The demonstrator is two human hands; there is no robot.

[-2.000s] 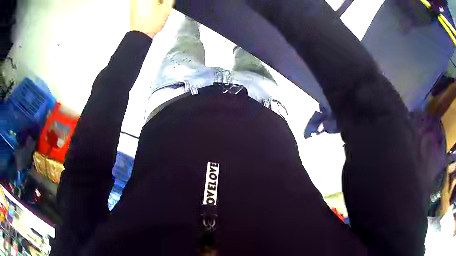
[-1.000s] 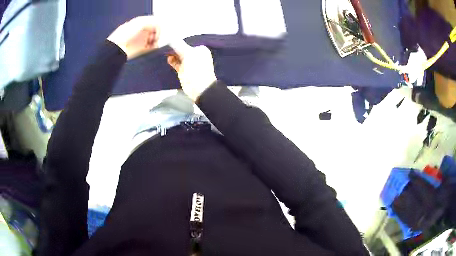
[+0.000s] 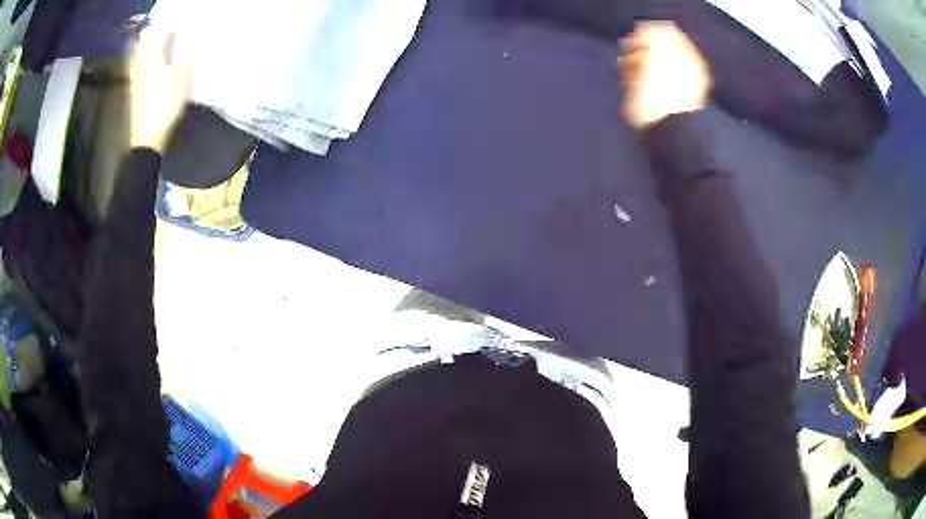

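My left hand, blurred in glare, is at the left edge of a stack of pale folded panels at the table's left end. Whether it grips them is unclear. My right hand has curled fingers and is over the navy table cover, beside a dark fabric section. Whether it holds that cloth is unclear. Beyond the dark section a white panel shows, cut off by the top edge. The steam iron lies at the right, with its red-brown handle beside the silver body.
Yellow hose and cord run from the iron to the right edge. Small white scraps lie on the cover. A blue crate and a red crate stand on the floor at lower left. Part of a person's arm shows at the right edge.
The view has swung left. My hands, close together over the white panel a second ago, are now far apart, the left one at the panel stack. The iron appears lower right.
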